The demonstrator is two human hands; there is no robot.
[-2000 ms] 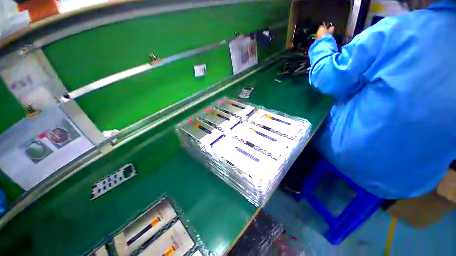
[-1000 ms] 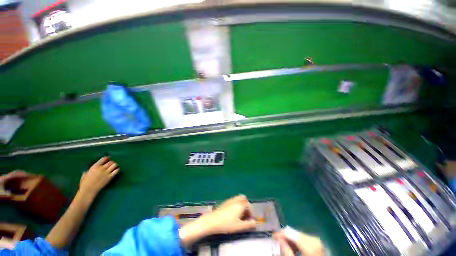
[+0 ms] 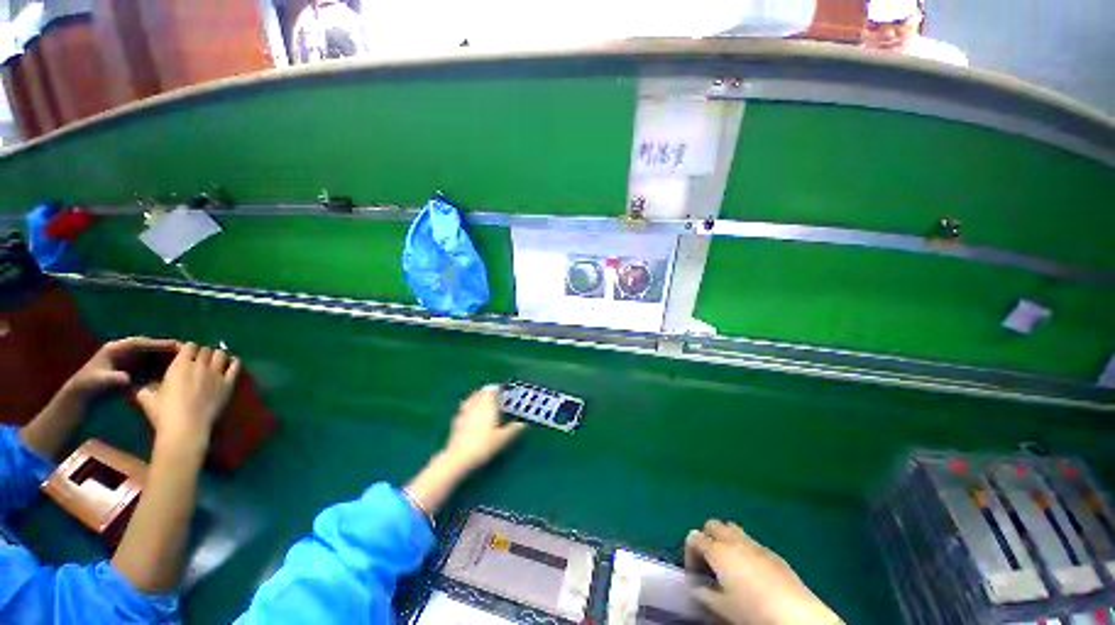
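The slotted plate [image 3: 543, 405], pale with rows of dark openings, lies flat on the green bench. My left hand [image 3: 474, 437] is at its left end, thumb and forefinger apart; whether they grip it I cannot tell. In front of me a clear blister tray [image 3: 597, 564] holds flat modules, cut off by the bottom edge. One pale module [image 3: 520, 564] has a dark strip with an orange end. My right hand [image 3: 746, 576] is over the module [image 3: 648, 592] to its right. Its fingertips are blurred and partly hidden, so a grip cannot be told.
A tall stack of filled blister trays [image 3: 1015, 531] stands at the right. At the left, a neighbour's hands [image 3: 183, 385] hold a brown frame stack [image 3: 241, 421]; another brown frame [image 3: 98, 486] is nearer. The green partition [image 3: 844, 293] carries a blue bag [image 3: 445, 263] and an instruction sheet [image 3: 593, 275].
The view has turned left. My left hand has moved from the blister tray up to the slotted plate. My right hand stays at the tray. The neighbour's outstretched hand has gone back to the brown frames.
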